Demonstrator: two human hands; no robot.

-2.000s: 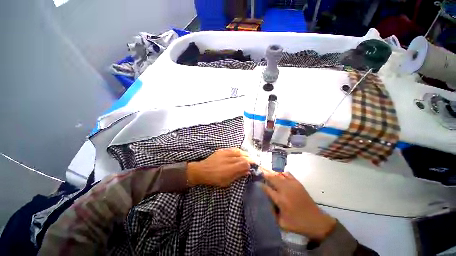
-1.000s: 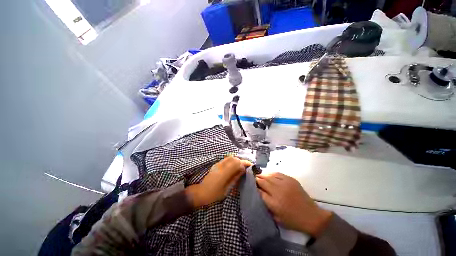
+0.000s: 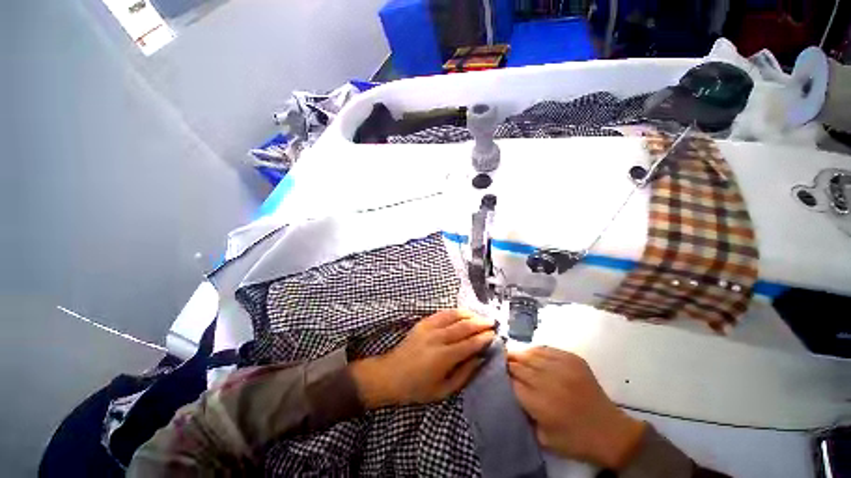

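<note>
Small-checked black-and-white fabric (image 3: 364,289) lies crumpled left of the needle and below it. A plain grey strip (image 3: 504,415) runs down from the needle area between my hands. My left hand (image 3: 425,359) presses the checked fabric, its fingertips at the strip's upper end just below the presser foot. My right hand (image 3: 569,401) holds the strip's right edge with its fingertips. A small dark bit shows at the left fingertips. The needle and presser foot (image 3: 499,303) are brightly lit, and the exact needle point cannot be made out.
The white sewing machine head (image 3: 578,201) spans behind my hands. A plaid scrap (image 3: 702,233) drapes over it. A thread cone (image 3: 807,89) stands upper right. Dark navy cloth (image 3: 93,401) lies lower left. A black flat object (image 3: 833,453) is at the lower right edge. A grey wall is left.
The view has shifted, so the machine sits further right than a second ago. My left hand lies flatter, its fingers extended over the top of the grey strip. My right hand still holds the strip's edge.
</note>
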